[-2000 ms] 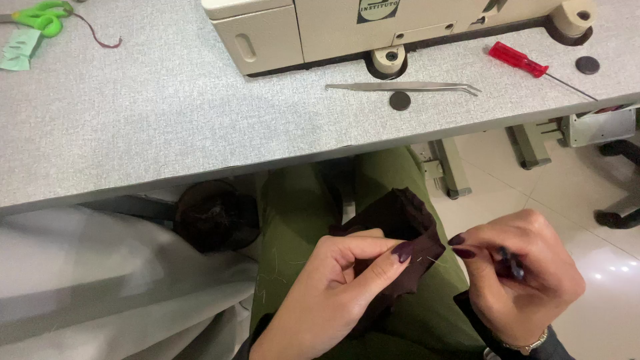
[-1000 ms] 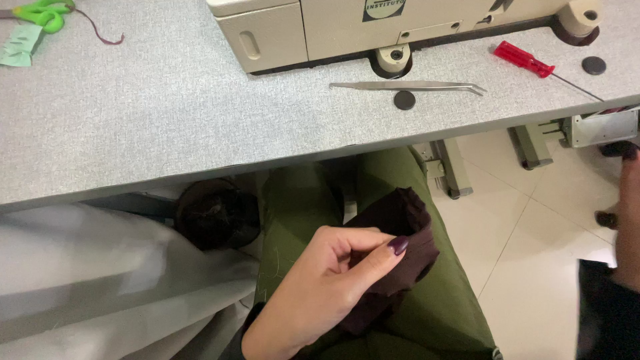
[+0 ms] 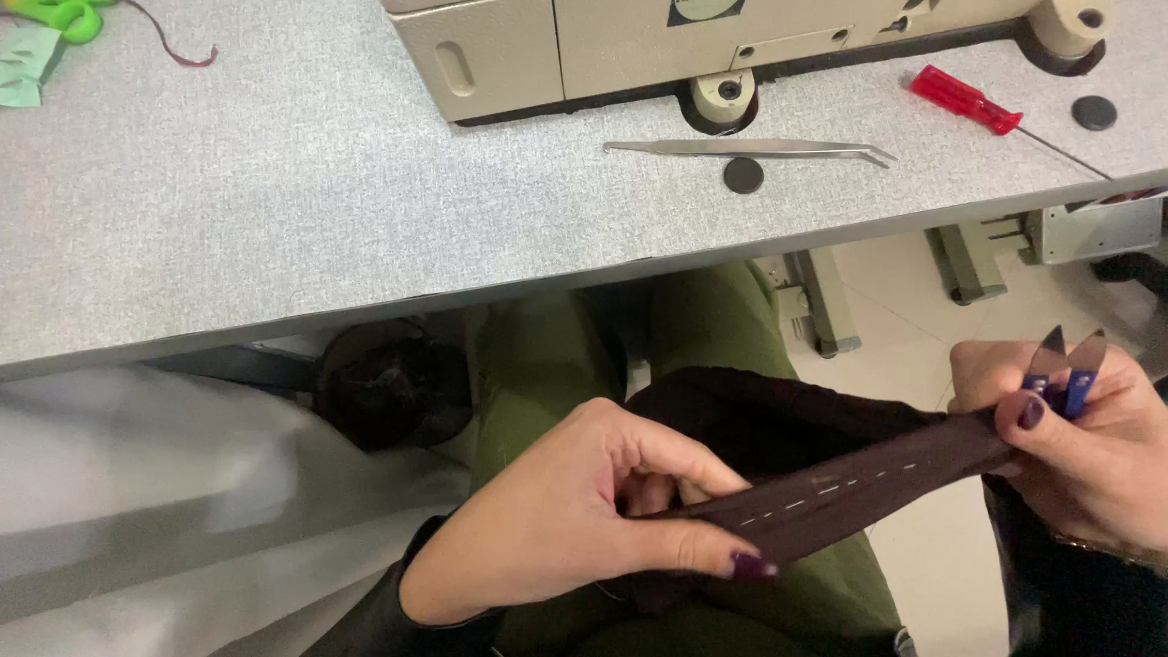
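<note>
A piece of dark maroon fabric is stretched between my two hands above my lap. A line of white running stitches shows along its folded edge. My left hand pinches the edge between thumb and fingers, thumb on top. My right hand grips the fabric's far end and also holds small blue-handled thread snips, their two blades pointing up and apart. The fabric's lower part hangs over my green trousers, partly hidden behind my left hand.
On the grey table stand a beige sewing machine, bent-tip tweezers, a red-handled screwdriver, two dark discs and green-handled scissors. Pale grey cloth hangs at lower left. Metal legs stand below the table.
My right hand, at the far right edge a second ago, is back at the fabric. The bunched fabric is now drawn out between both hands, and its white stitches show.
</note>
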